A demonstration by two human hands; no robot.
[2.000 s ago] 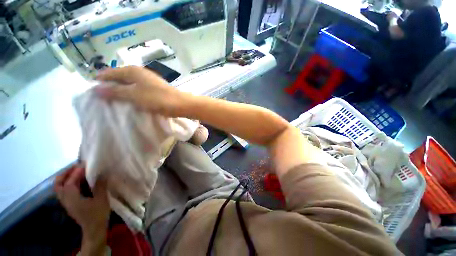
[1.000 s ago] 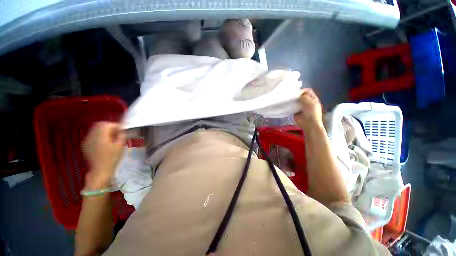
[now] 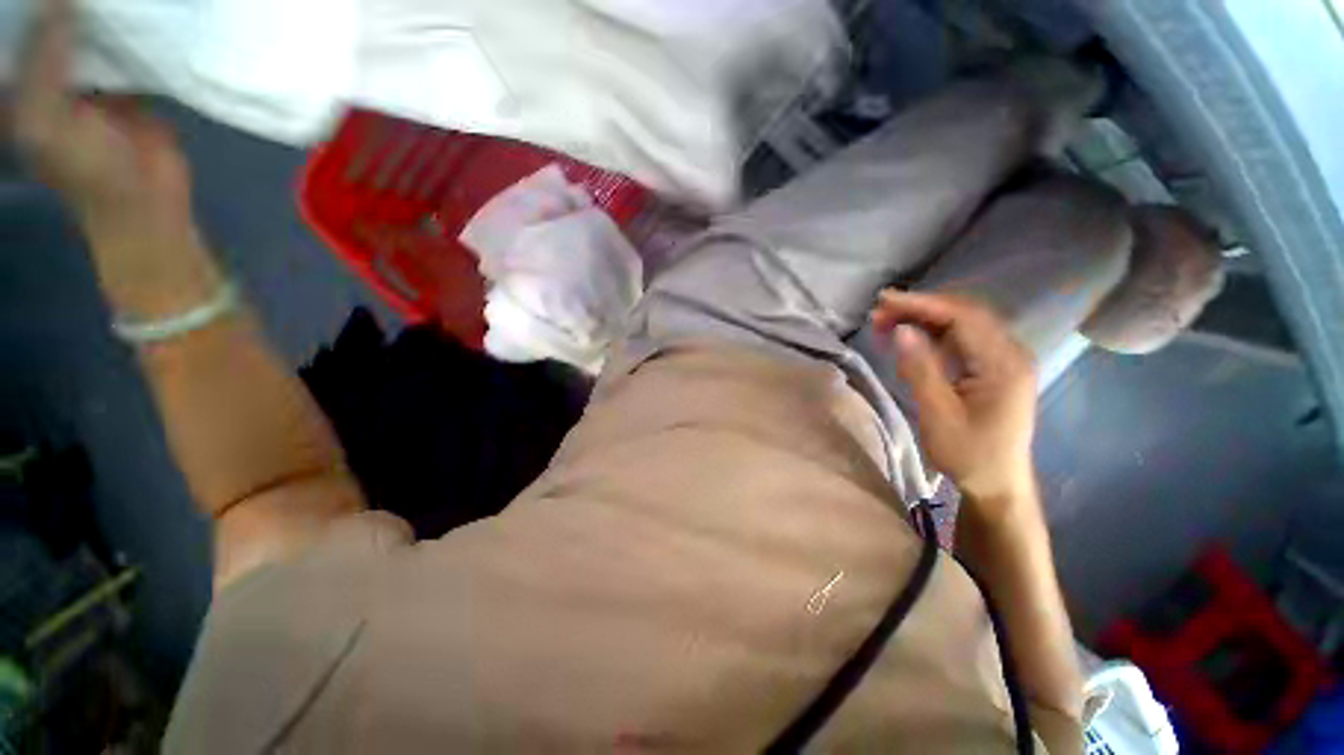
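The large white cloth (image 3: 501,67) stretches across the top left, over the red basket, and is cut off by the top edge. My left hand (image 3: 118,162) is at the far left, at the cloth's left end; its fingers are blurred and partly cut off, and it grips the cloth. My right hand (image 3: 966,384) is over my lap with its fingers slightly curled and apart, holding nothing. A bunched white cloth piece (image 3: 557,269) lies at the rim of the red basket (image 3: 398,207) beside my leg.
The table edge (image 3: 1253,162) curves down the upper right. A black cord (image 3: 870,649) hangs over my front. A red stool (image 3: 1223,649) and part of a white basket (image 3: 1128,715) are at the lower right. A dark cloth-like thing (image 3: 442,428) is beside my left arm.
The view has turned left. The white cloth has moved from over my lap to the left, above the red basket. My right hand has let go of it; my left arm is stretched out.
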